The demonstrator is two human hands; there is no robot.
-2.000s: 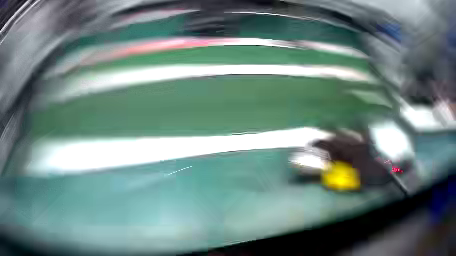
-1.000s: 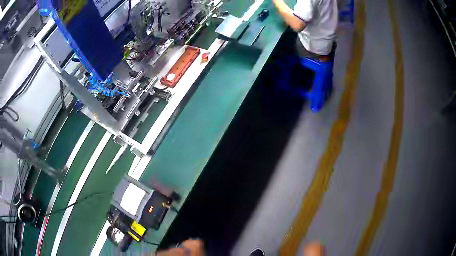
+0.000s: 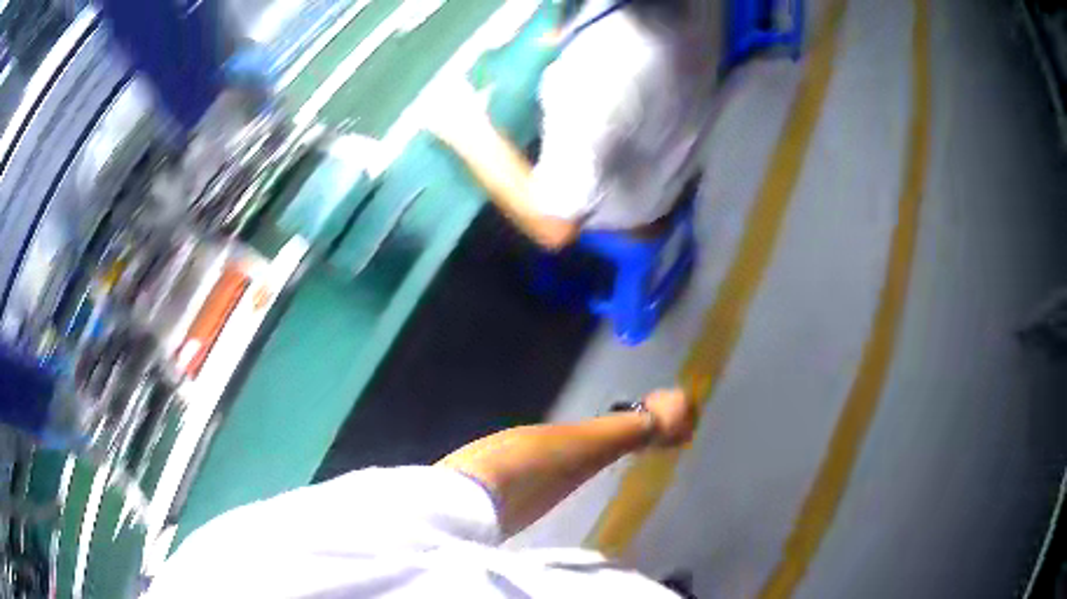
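My left hand (image 3: pixel 669 418) is in the middle right, over the grey floor and a yellow line. It is small and blurred, with a dark band at the wrist. I cannot tell whether its fingers are closed, and no held object can be made out. My bare forearm comes from a white sleeve at the bottom. My right hand is not in view. The green bench (image 3: pixel 287 369) runs diagonally on the left.
A person in a white top (image 3: pixel 620 117) sits at the bench on a blue stool (image 3: pixel 638 287), one arm on the bench. A blurred orange tray (image 3: pixel 217 316) and machinery lie left. Yellow lines (image 3: pixel 860 398) cross the floor.
The view has moved along the bench. The seated person is nearer, and the dark station has left the picture. My left arm now reaches across the lower middle; the second hand is gone.
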